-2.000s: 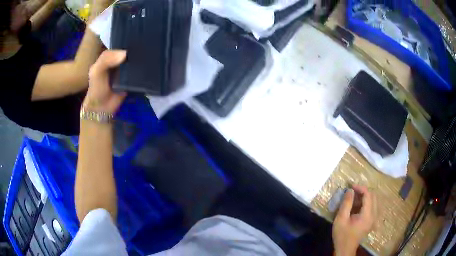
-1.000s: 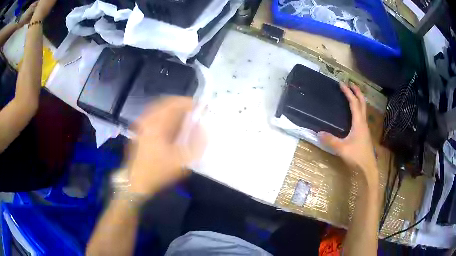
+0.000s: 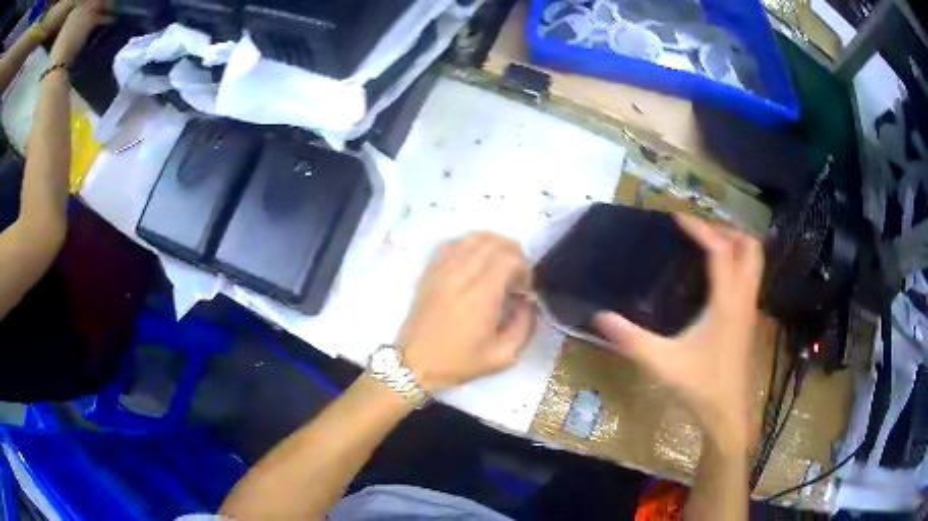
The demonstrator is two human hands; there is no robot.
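A black housing stands on the bench in front of me, slightly blurred, with white foam at its left edge. My right hand grips it from the right, thumb at the near side and fingers at the far side. My left hand is at its left edge with fingers curled in; thin pale material shows at the fingertips, and I cannot tell whether they hold it. A small flat piece lies on the brown cardboard near the bench's front edge.
Two black housings lie side by side on foam at left, below a foam-wrapped stack. A blue tray of pale oval pieces is at the back. A black fan stands right. A co-worker's arm is at far left.
My left hand has moved right, from beside the left housings to the right housing's left edge. The right housing has shifted nearer in my right hand's grip. The view has moved slightly.
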